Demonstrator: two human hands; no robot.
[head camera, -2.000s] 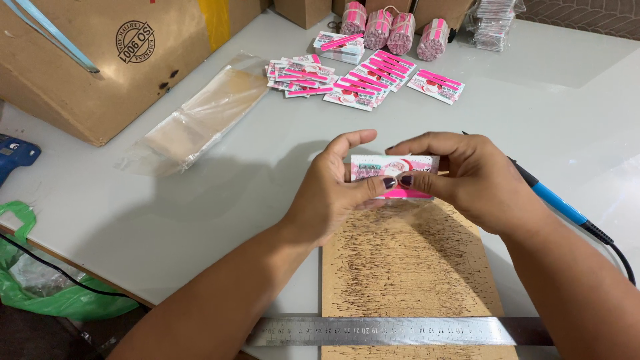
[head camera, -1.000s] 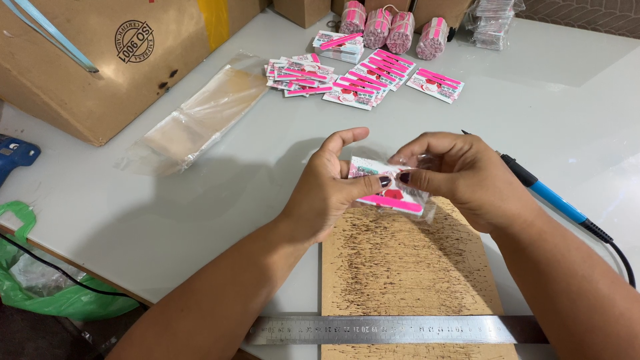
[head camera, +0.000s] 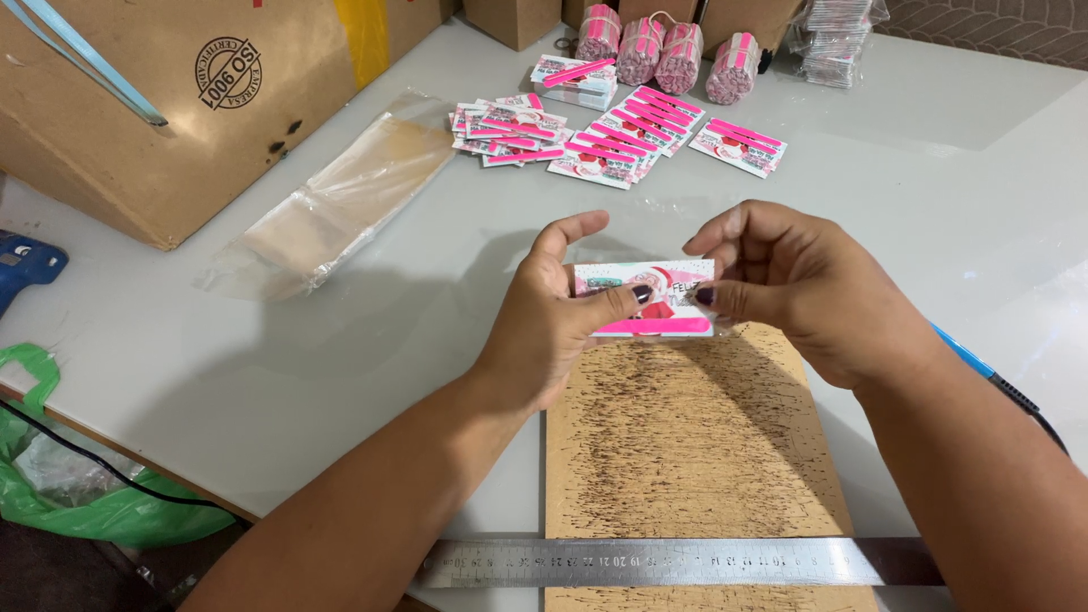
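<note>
A printed card with a pink nail file (head camera: 654, 326) along its lower edge is held above a scorched brown board (head camera: 680, 425). My left hand (head camera: 565, 314) grips the card's left part, thumb on its face. At the card's right edge my right hand (head camera: 778, 293) pinches it and its clear plastic wrap between thumb and fingers. A steel ruler (head camera: 680, 562) lies across the board below. Clear plastic sleeves (head camera: 340, 191) lie to the left. Similar cards with pink files (head camera: 629, 140) are spread behind the hands. The fingertips behind the card are partly hidden.
A cardboard box (head camera: 170, 102) stands back left. Tied bundles of pink files (head camera: 639, 51) and a wrapped stack of cards (head camera: 835, 42) stand at the back. A blue-handled tool (head camera: 965, 350) with a cable lies right. A green plastic bag (head camera: 110, 510) hangs left, beside a blue tool (head camera: 30, 263).
The card was tilted one second ago and is now about level. The right fingers have spread apart behind the thumb, which remains at the card's right edge.
</note>
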